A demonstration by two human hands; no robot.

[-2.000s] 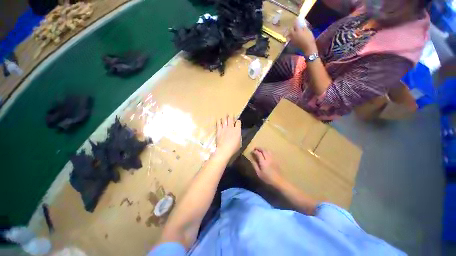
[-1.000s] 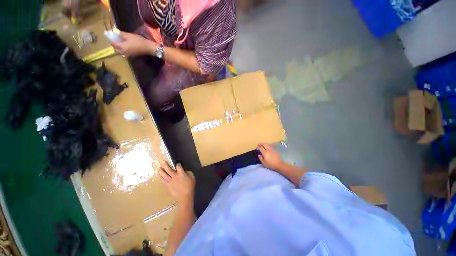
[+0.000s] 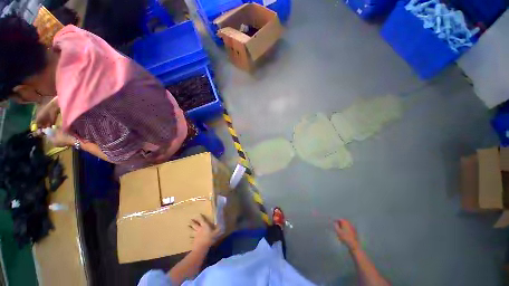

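Observation:
A closed, taped brown cardboard box [image 3: 162, 206] stands beside the bench, in front of me and to the left. My left hand [image 3: 204, 230] lies on the box near its right edge, fingers spread, holding nothing. My right hand [image 3: 346, 232] is out to the right over the grey floor, touching nothing. It is small and slightly blurred, and its finger pose is hard to make out.
A seated coworker [image 3: 117, 95] is beyond the box. The bench [image 3: 61, 246] with a black parts heap [image 3: 28, 184] is at far left. Blue crates [image 3: 192, 92], an open carton [image 3: 248, 33] and another carton [image 3: 485, 179] stand on the floor. Striped tape [image 3: 237, 137] crosses it.
The view has swung right, away from the bench. My left hand has gone from the bench top to the box. My right hand has left the box and moved out to the right.

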